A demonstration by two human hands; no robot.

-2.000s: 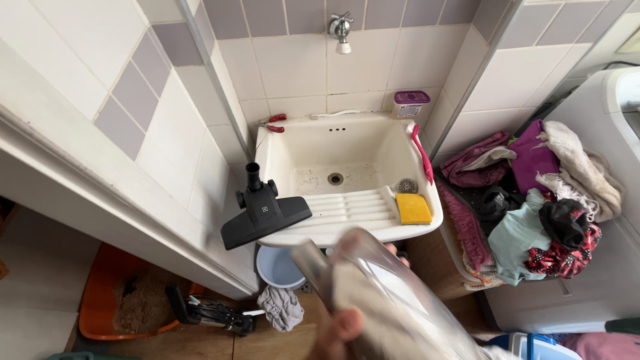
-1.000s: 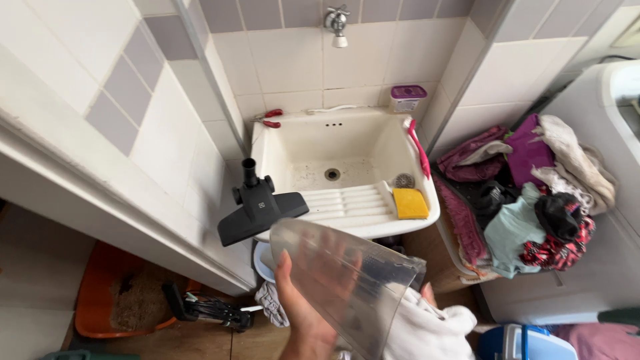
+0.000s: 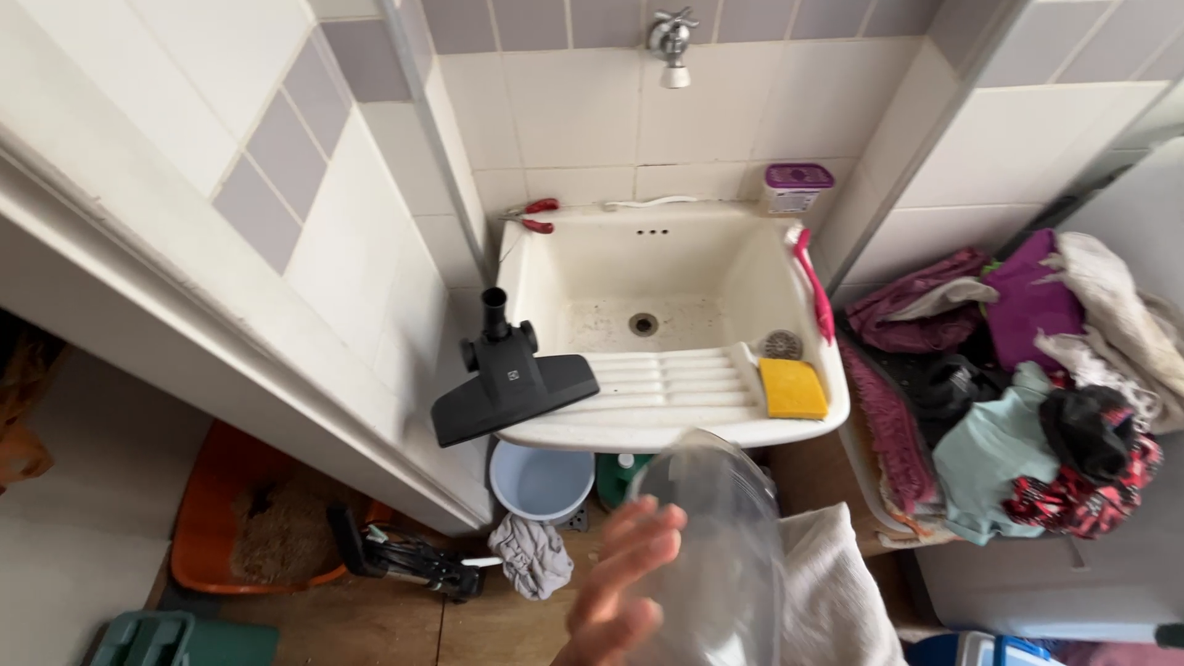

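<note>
A clear plastic container (image 3: 708,555), rounded and blurred, is at the bottom centre in front of the sink. My left hand (image 3: 624,573) lies against its left side, fingers partly spread; how firmly it holds is unclear. A white cloth (image 3: 837,583) hangs at the container's right side, and my right hand is hidden behind these things. Beyond them is a white utility sink (image 3: 666,430) with a ribbed draining board. A black vacuum cleaner floor head (image 3: 513,379) rests on its left front edge. A yellow sponge (image 3: 793,388) lies at its right front corner.
Red-handled pliers (image 3: 539,215), a purple-lidded tub (image 3: 797,190) and a pink-handled brush (image 3: 814,287) are on the sink rim. A laundry pile (image 3: 1008,435) stands at right. Below are a light blue basin (image 3: 543,481), a grey rag (image 3: 534,555) and an orange tray (image 3: 199,527).
The clear container has turned more upright and its rounded end now faces the sink. My left hand has shifted along its left side. The floor head and sponge have stayed put.
</note>
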